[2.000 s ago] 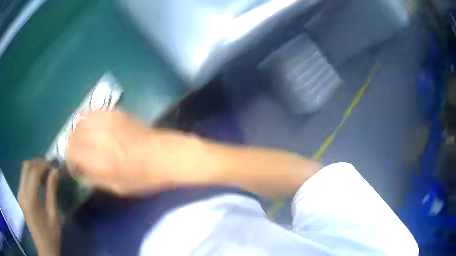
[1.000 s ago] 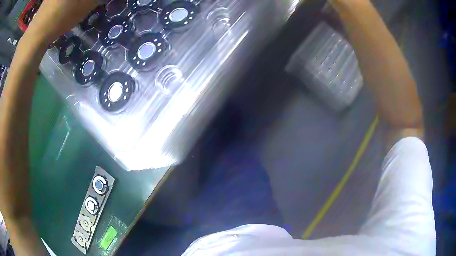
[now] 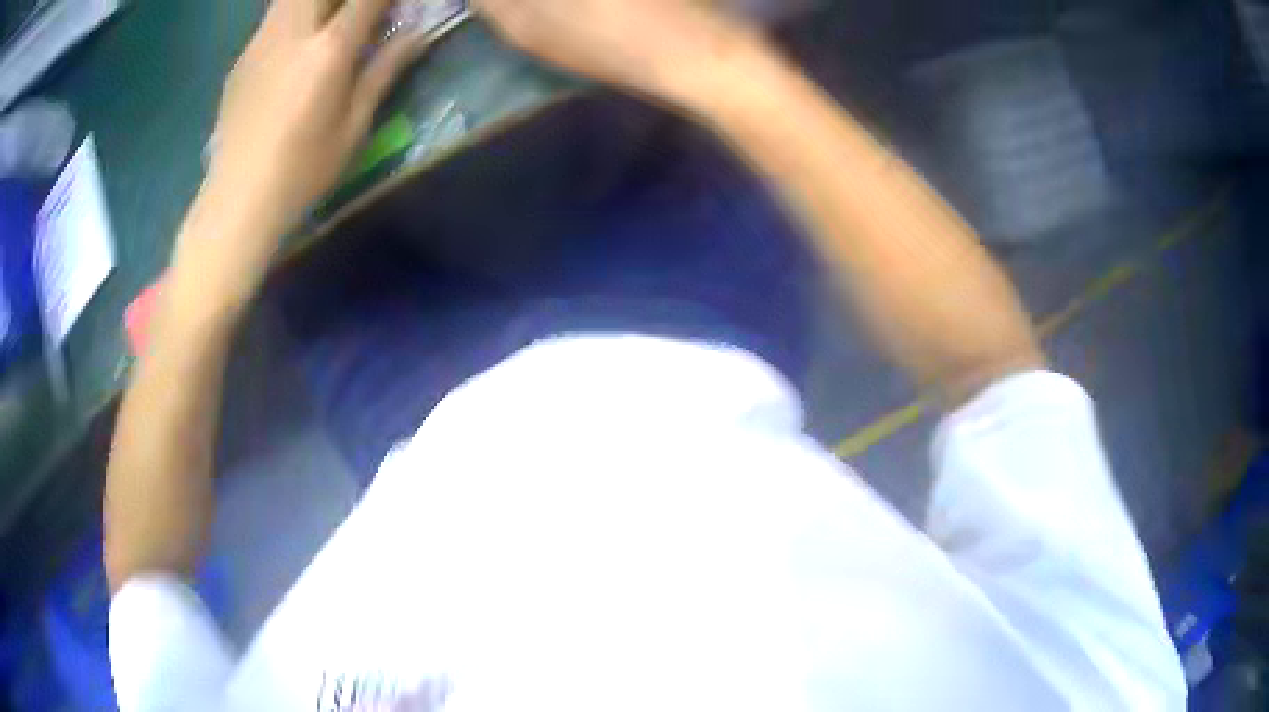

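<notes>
My left hand (image 3: 302, 86) is at the top left of the view, over the green mat, blurred, with its fingertips near the top edge. My right hand (image 3: 564, 22) is at the top centre and partly cut off by the frame edge. Between them a small piece of the pale strip fixture (image 3: 422, 17) shows at the top edge. Its seats and any ring parts on it are too blurred and hidden to tell. Whether either hand grips it cannot be seen.
A green label (image 3: 379, 145) lies near the bench edge, and a red label (image 3: 142, 319) lies further left. White paper (image 3: 74, 245) is at the left on the green mat (image 3: 167, 100). A pale stacked block (image 3: 1037, 136) stands low at the right, beyond the bench.
The view has swung down and left, so the clear tray with black rings is out of view. My hands have come together by the strip fixture from wide apart.
</notes>
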